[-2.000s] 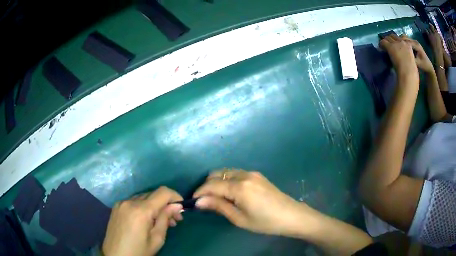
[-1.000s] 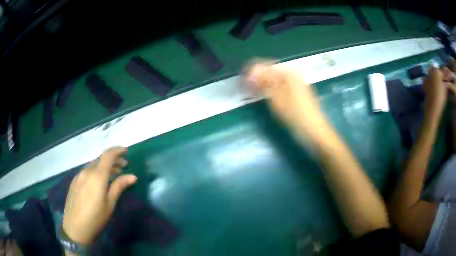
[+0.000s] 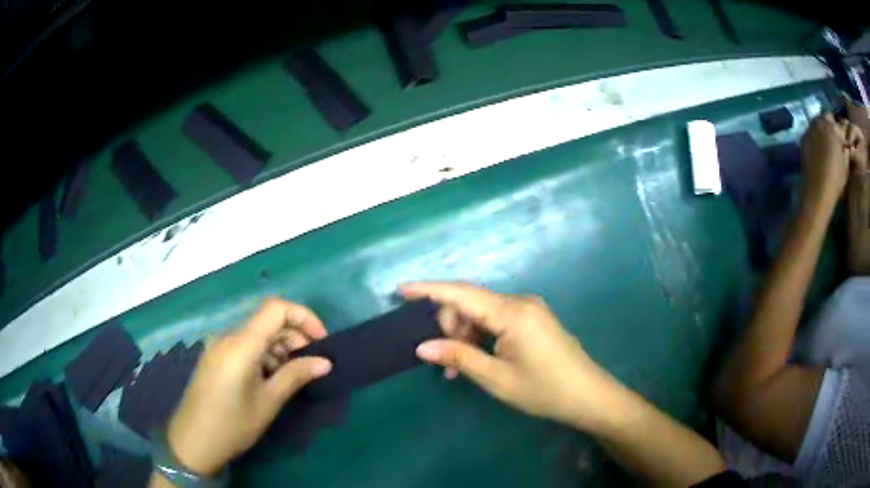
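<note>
A dark, flat rectangular cut piece (image 3: 375, 349) is held stretched between my two hands above the green table. My left hand (image 3: 250, 381) pinches its left end between thumb and fingers, with a band on the wrist. My right hand (image 3: 506, 353) holds its right end, thumb in front and fingers behind. More dark cut pieces (image 3: 162, 389) lie overlapping on the table at the left, partly hidden by my left hand. Some also lie just below the held piece.
A white edge rail (image 3: 382, 191) runs between the table and the green conveyor belt (image 3: 267, 114), which carries several folded dark strips (image 3: 226, 141). A white block (image 3: 704, 157) and dark pieces (image 3: 749, 181) lie at right, beside a neighbouring person's arm (image 3: 787, 305).
My right hand has come back from the white rail to the table, and both hands now hold a flat dark piece. My left hand has closed on its left end.
</note>
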